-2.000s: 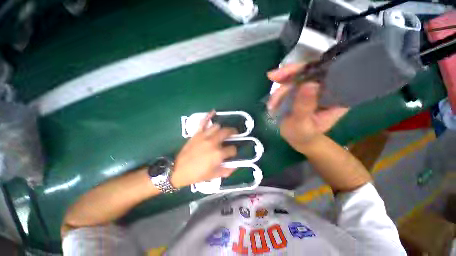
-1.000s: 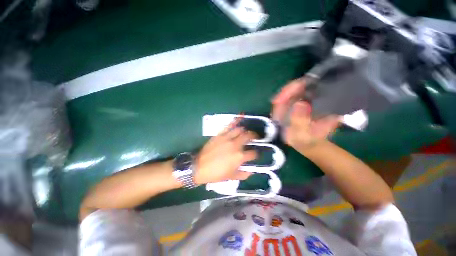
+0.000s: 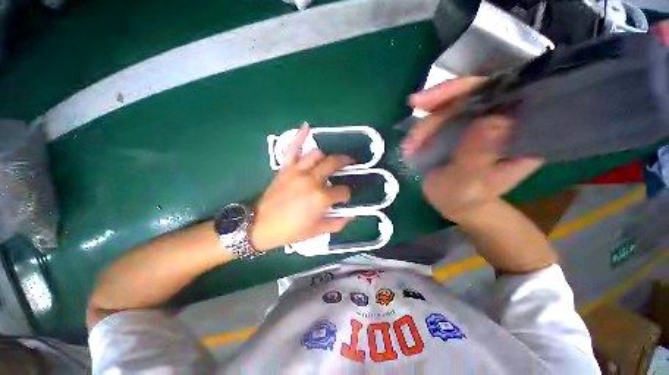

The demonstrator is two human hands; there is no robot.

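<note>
Three white plastic housings lie side by side on the green surface, their loops to the right. My left hand rests over their left parts with fingers spread, index finger on the farthest one's disc end; it covers much of the middle and nearest ones. My right hand grips the grey-black electric screwdriver, which is blurred and points left. Its tip is near the right of the housings, not clearly seen. The silver-white screw feeder stands beyond my right hand, partly hidden by the driver.
A pale metal strip crosses the green worktop beyond the housings. A crinkled clear plastic bag lies at the left edge. Another white part shows at the top right. A cardboard box stands on the floor at lower right.
The camera view has shifted between frames. My left hand remains on the three housings. My right hand still holds the driver, whose body now extends farther toward the right edge.
</note>
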